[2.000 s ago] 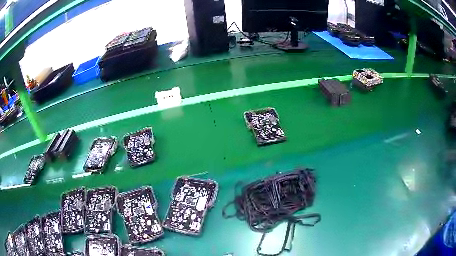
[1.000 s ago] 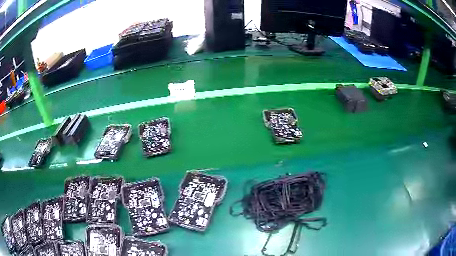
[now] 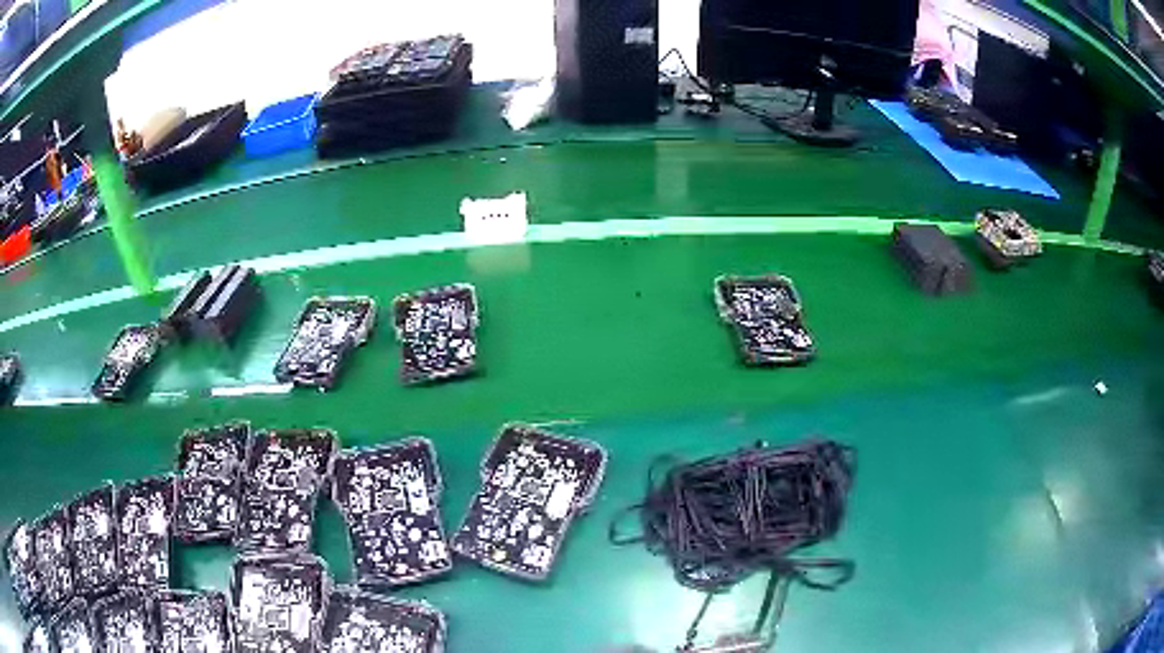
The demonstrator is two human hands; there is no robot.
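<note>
Neither of my hands is in view. A tangled heap of thin black sealing gaskets (image 3: pixel 753 508) lies at centre right on the green surface, with a loose loop (image 3: pixel 734 615) reaching towards the bottom edge. Several black housings with speckled circuit boards lie in rows at lower left; the nearest to the heap is a tilted housing (image 3: pixel 531 500), with another housing (image 3: pixel 391 510) on its left. On the far lane lie a single housing (image 3: pixel 763 319) behind the heap and a housing (image 3: pixel 438 333) further left.
Dark narrow blocks (image 3: pixel 932 258) stand at far right beside a pale-topped unit (image 3: pixel 1008 235). A white block (image 3: pixel 494 218) sits on the light-green strip. Behind are a black tray with stacked parts (image 3: pixel 395 100), blue bin (image 3: pixel 281 126), computer tower (image 3: pixel 606 61), monitor (image 3: pixel 808 45) and blue mat (image 3: pixel 966 151).
The view has shifted, so most things sit further right in the picture and more housings show at lower left. A pink patch now shows right of the monitor. No part has visibly moved on the surface.
</note>
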